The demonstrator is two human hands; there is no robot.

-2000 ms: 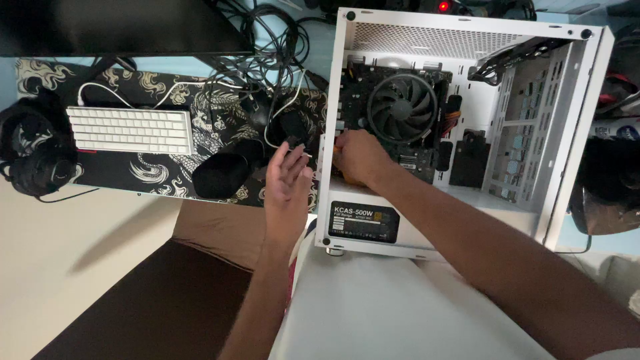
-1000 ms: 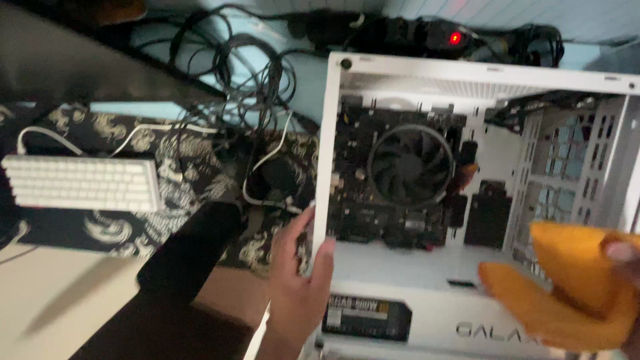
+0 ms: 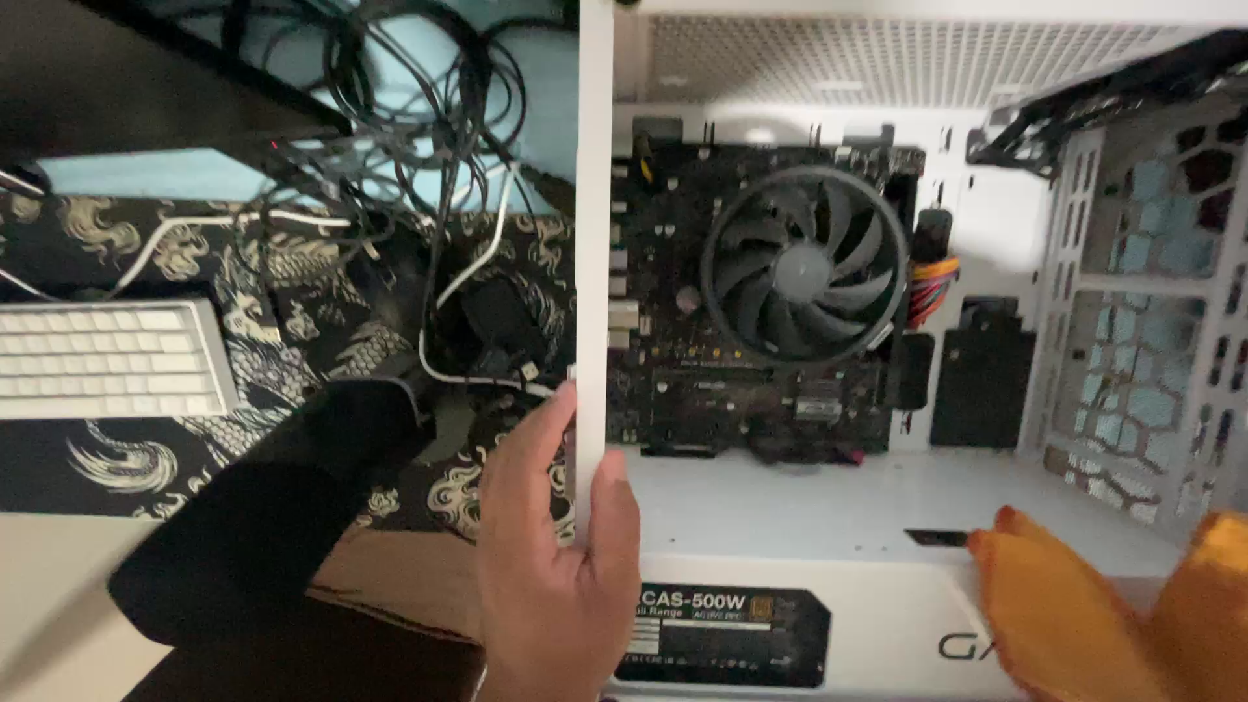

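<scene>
A white computer case (image 3: 596, 244) stands open, showing a black motherboard (image 3: 673, 409) with a round CPU cooler fan (image 3: 804, 273). My left hand (image 3: 561, 556) grips the case's left edge, thumb on the inner side and fingers outside. An orange cloth (image 3: 1063, 614) covers part of the lower right of the case, over the white power supply shroud (image 3: 877, 595). My right hand is out of view. A power supply label (image 3: 726, 639) shows through the shroud near my left hand. Colored wires (image 3: 933, 292) run beside the fan.
Left of the case, a white keyboard (image 3: 117, 361) and a black cylindrical object (image 3: 283, 507) lie by a dragon-patterned desk mat (image 3: 127, 468). Tangled black cables (image 3: 439, 88) hang behind, close to a dark monitor (image 3: 146, 88). A mesh panel (image 3: 1131, 361) forms the case's right side.
Two seconds ago my right hand was inside the case at the motherboard's lower left; it has left the view. My left hand has come onto the case edge. The orange cloth has appeared. The view is closer.
</scene>
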